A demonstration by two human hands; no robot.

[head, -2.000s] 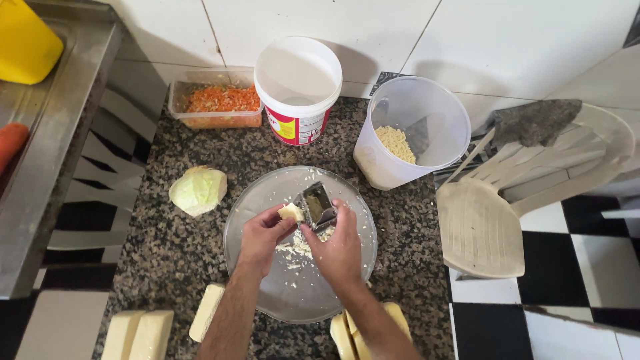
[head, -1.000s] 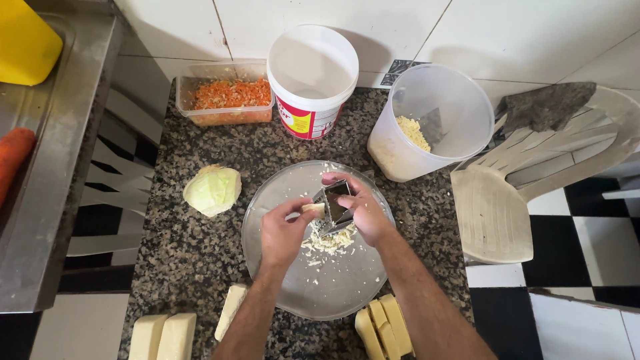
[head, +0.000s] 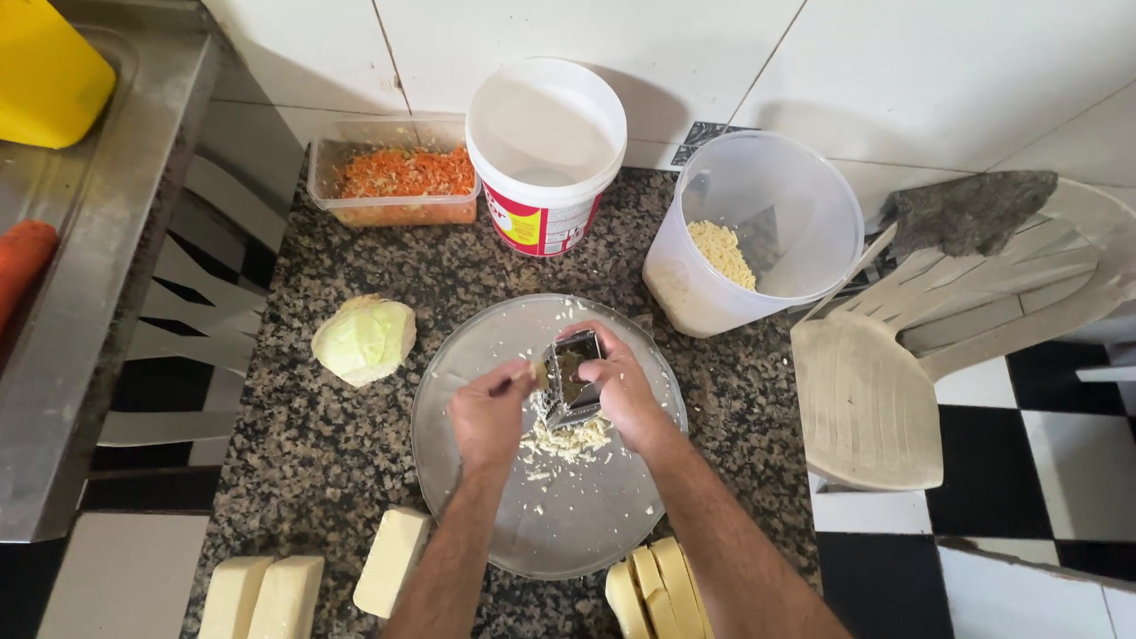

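My right hand (head: pixel 621 382) grips a metal box grater (head: pixel 568 380), tilted over a round translucent tray (head: pixel 541 532). At the grater's left face, my left hand (head: pixel 488 413) pinches a small pale piece of cheese (head: pixel 538 374), mostly hidden by the fingers. Grated cheese (head: pixel 570 440) lies in a loose heap beneath the grater, with crumbs scattered over the tray. Beside my left forearm is a cheese block (head: pixel 390 561); two more blocks (head: pixel 284 599) lie at the lower left. Several thick cheese slices (head: pixel 657 590) lie partly behind my right forearm.
Behind the tray stand a plastic container of grated carrot (head: pixel 408 173), a white bucket (head: pixel 546 133) and a translucent tub (head: pixel 710 293) holding grated cheese. A cut cabbage (head: pixel 364 340) sits left of the tray. A metal sink (head: pixel 115 266) borders the left; a plastic chair (head: pixel 865 408) stands right.
Both hands stay at the grater over the tray. The cheese piece shows less between my left fingers than two seconds ago. The view has shifted slightly.
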